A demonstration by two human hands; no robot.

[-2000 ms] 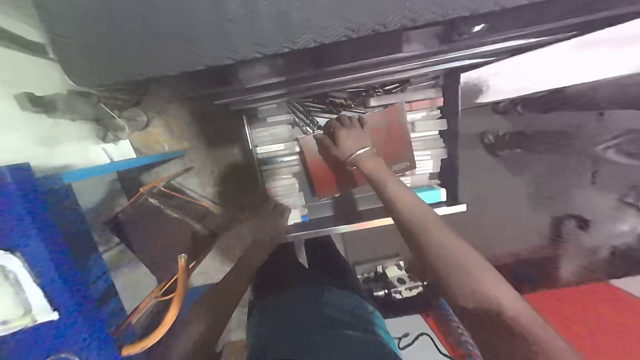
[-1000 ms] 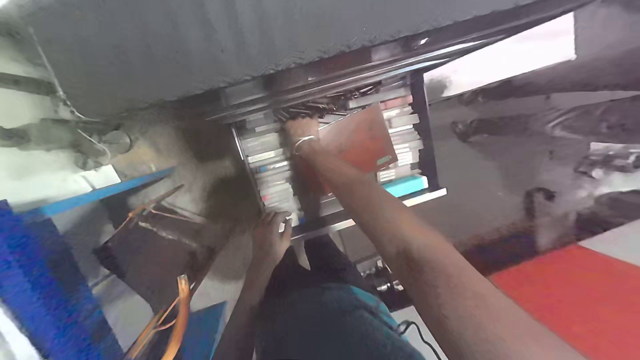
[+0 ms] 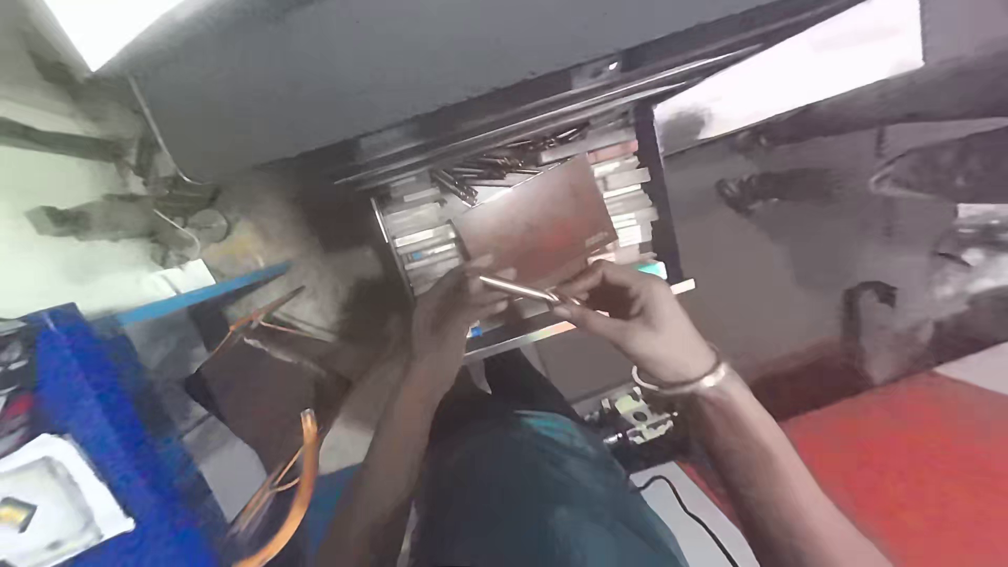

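My right hand, with a bangle at the wrist, pinches one end of a thin metal rod; what kind of tool it is cannot be told. My left hand is at the rod's other end, its fingers partly bent; whether it grips the rod is unclear. Both hands are over the front of an open drawer. Inside the drawer lies a reddish-brown flat case or book, tilted. Behind it is a heap of dark metal rods or bits. Small boxes line the left side and right side.
A dark machine or bench edge runs above the drawer. At the left are a blue container, a blue bar and a curved orange piece. A black cable lies at lower right, beside a red surface.
My right hand has come back from the metal pieces in the drawer and now holds a thin rod. My left hand has risen from the drawer's front left corner to the rod's other end.
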